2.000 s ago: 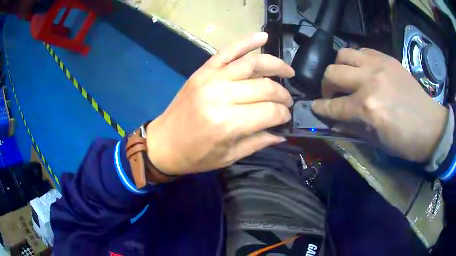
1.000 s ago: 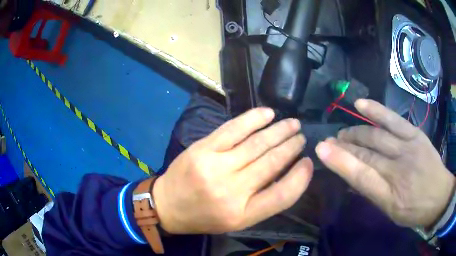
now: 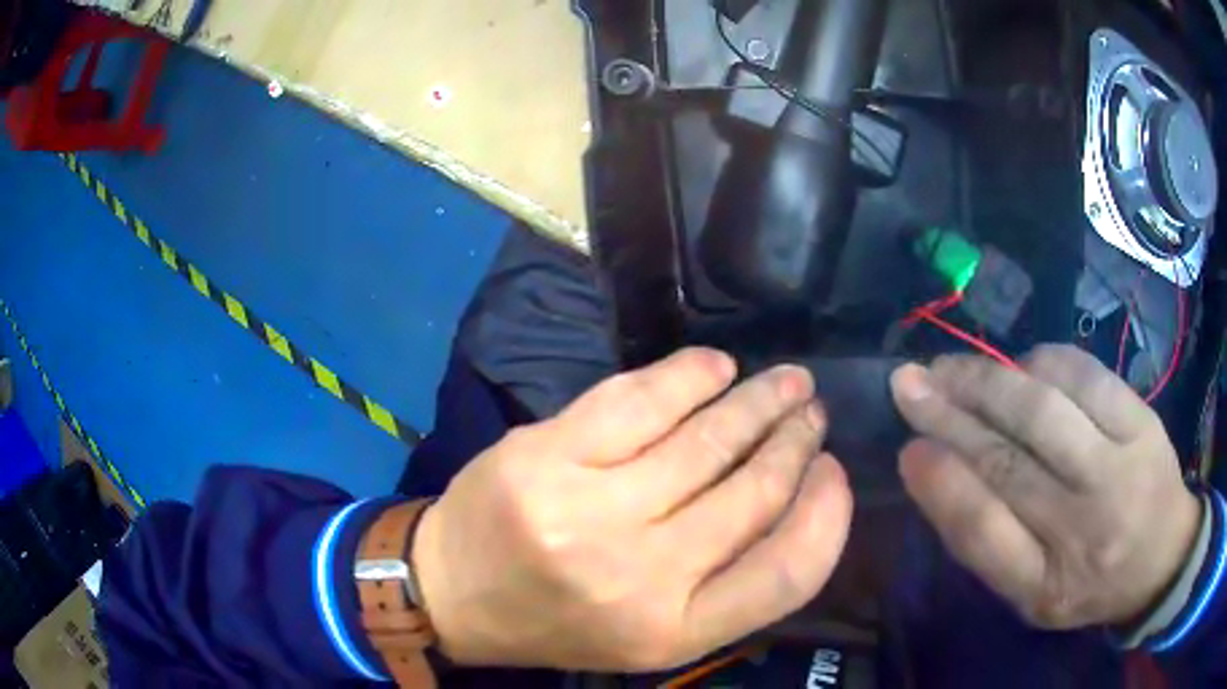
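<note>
The black ribbed housing shell (image 3: 633, 202) lies in front of me. A thick black flared tube (image 3: 781, 215) lies inside it. A green piece (image 3: 950, 256) with red wires (image 3: 972, 339) sits beside a dark block (image 3: 1000, 289) in the shell. My left hand (image 3: 639, 518) and my right hand (image 3: 1056, 478) are at its near edge, fingertips on a dark, flat, blurred surface (image 3: 861, 404) between them. Whether the fingers grip a thin piece or only touch it cannot be told.
A round speaker driver (image 3: 1150, 155) in a silver square frame is at the right, with red wires below. The pale bench top (image 3: 444, 81) is at the upper left, its edge running to the shell. A red stool (image 3: 88, 94) stands on the blue floor, with yellow-black tape (image 3: 229, 310).
The shell has shifted left and into fuller view since the oldest frame. My right hand has come off the area by the tube, uncovering the green piece. The blue light no longer shows.
</note>
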